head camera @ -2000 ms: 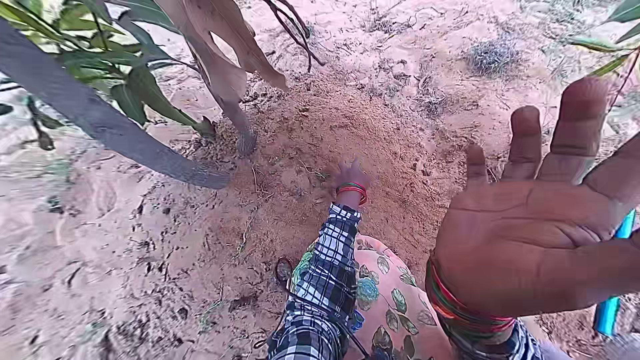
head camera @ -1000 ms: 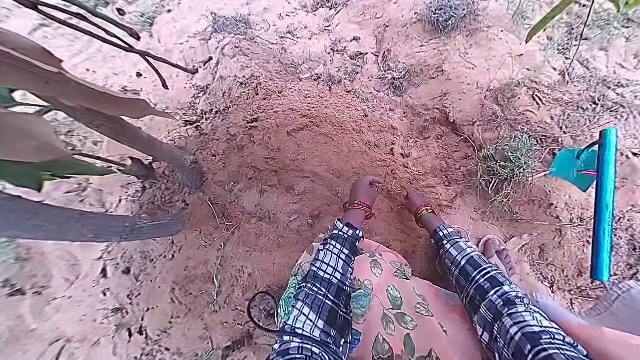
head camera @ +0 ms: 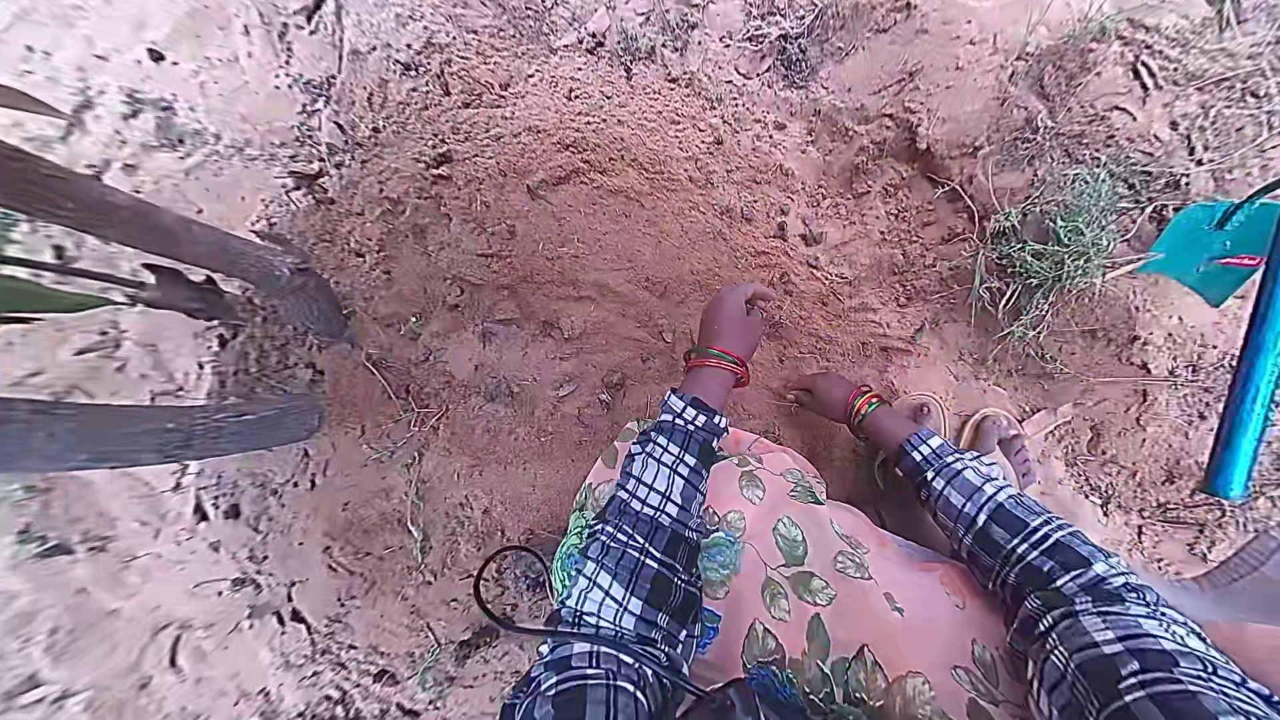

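My left hand (head camera: 733, 322), with red and green bangles at the wrist, is low over the loose reddish soil (head camera: 560, 220), its fingers partly curled. Just right of it and nearer my body, my right hand (head camera: 826, 397) is at the soil beside my sandalled foot (head camera: 998, 445), its fingers pointing left. No object shows in either hand, but the palms and most fingertips are hidden. Both arms wear black-and-white checked sleeves, above a peach floral cloth (head camera: 790, 560) over my lap.
Two woody stems (head camera: 200, 235) rise from the ground at the left. A hoe-like tool with a teal blade (head camera: 1215, 250) and blue tubular handle (head camera: 1245, 400) is at the right, beside a grass tuft (head camera: 1070, 240). A black cord (head camera: 510, 590) loops by my left sleeve.
Two seconds ago my right hand was raised with its palm showing; it is now down near the soil. My left hand stays low over the ground. The view has shifted.
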